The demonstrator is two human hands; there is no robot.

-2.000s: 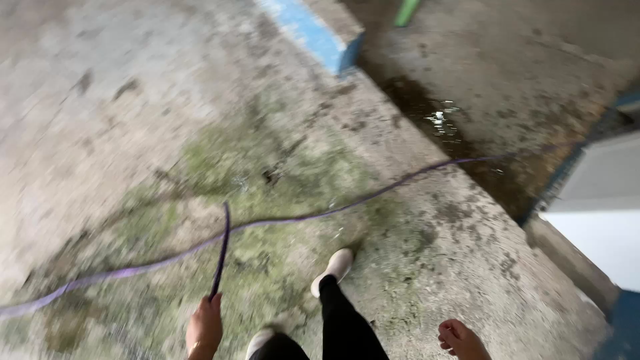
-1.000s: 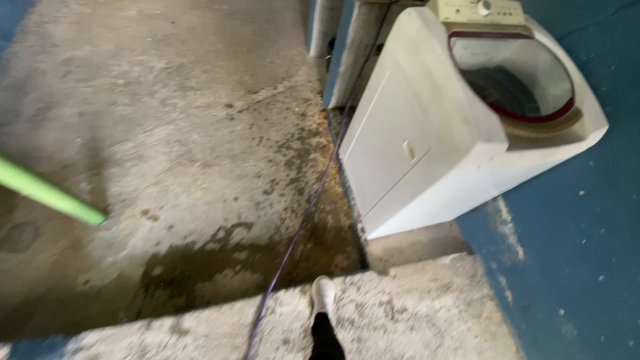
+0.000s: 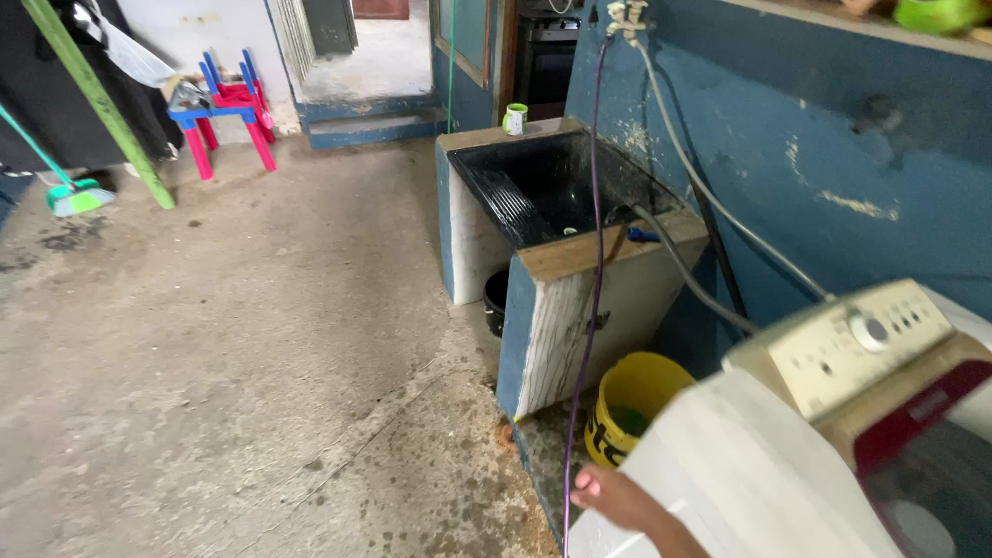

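Note:
My right hand (image 3: 616, 500) is low in the frame, in front of the washing machine's white side, with its fingers curled. A purple cord (image 3: 595, 310) passes close by its fingertips; whether they touch or grip it I cannot tell. The cord hangs from an outlet with plugs (image 3: 626, 19) on the blue wall, past a black laundry sink (image 3: 542, 186). At the right stands the top-loading washing machine (image 3: 744, 465), its control panel (image 3: 860, 345) facing up. A grey hose (image 3: 690, 279) runs from beside the machine to the sink. My left hand is out of view.
A yellow bucket (image 3: 647, 380) stands between the sink's support wall (image 3: 589, 341) and the washer. A black bucket (image 3: 496, 302) is under the sink; a mug (image 3: 514, 119) sits on its ledge. Farther off are a green pole (image 3: 101, 101), a broom (image 3: 77, 194) and a small plastic table (image 3: 213, 115).
The view has swung up from the floor to the sink and washer. My left hand, seen earlier with a dark cord in it, has left the view. My right hand is now beside the purple cord.

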